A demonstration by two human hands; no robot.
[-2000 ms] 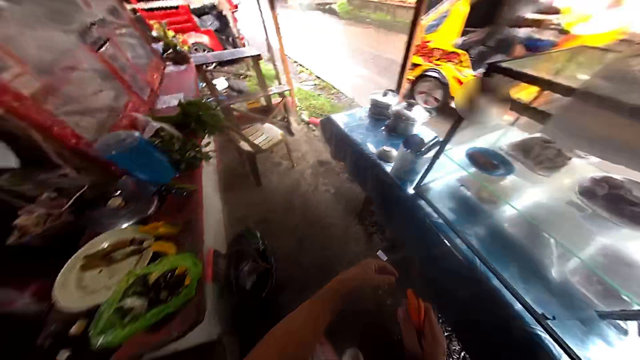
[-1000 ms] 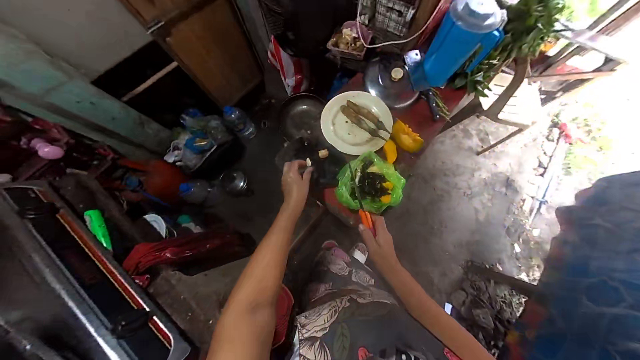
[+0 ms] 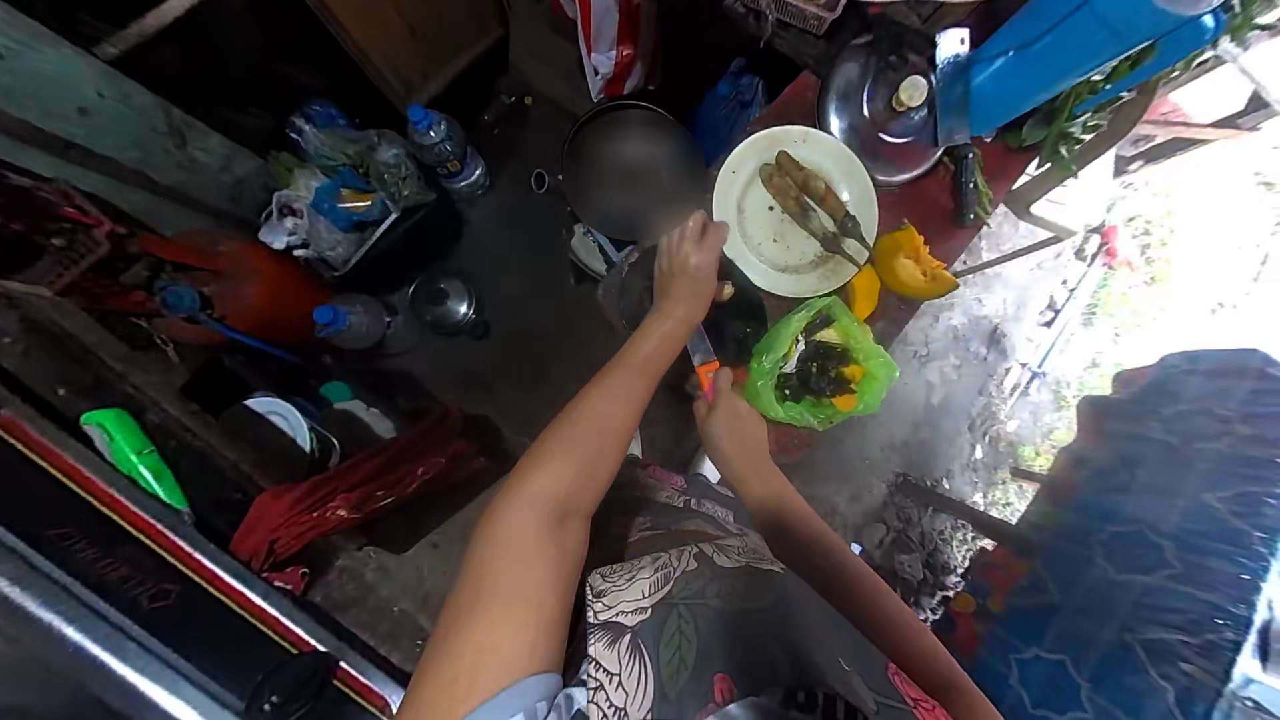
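My right hand (image 3: pixel 735 425) grips the orange handle of a knife (image 3: pixel 702 352), its blade pointing up toward my other wrist. Over the near edge of a dark round pan (image 3: pixel 635 170) is my left hand (image 3: pixel 690 262), fingers bent; whether it holds anything is hidden. A small pale piece (image 3: pixel 724 291) shows beside it, over a dark container. Two cooked eggplants (image 3: pixel 800 205) with stems lie on a cream plate (image 3: pixel 745 240). Below the plate, a green plastic bag (image 3: pixel 875 375) stands open with dark scraps and yellow bits inside. Cut squash (image 3: pixel 912 265) lies at its upper right.
A metal lid (image 3: pixel 870 110), a cleaver (image 3: pixel 953 85) and a blue pitcher (image 3: pixel 1050 60) crowd the table's far end. Water bottles (image 3: pixel 447 150), a small metal pot (image 3: pixel 443 304) and an orange gas tank (image 3: pixel 245 290) are at left. A blue cloth (image 3: pixel 1130 550) covers a surface at right.
The view has swung from the outdoor side to the pan and plate. Since one second ago, my left hand has moved closer to the pan's edge; the knife remains in my right hand.
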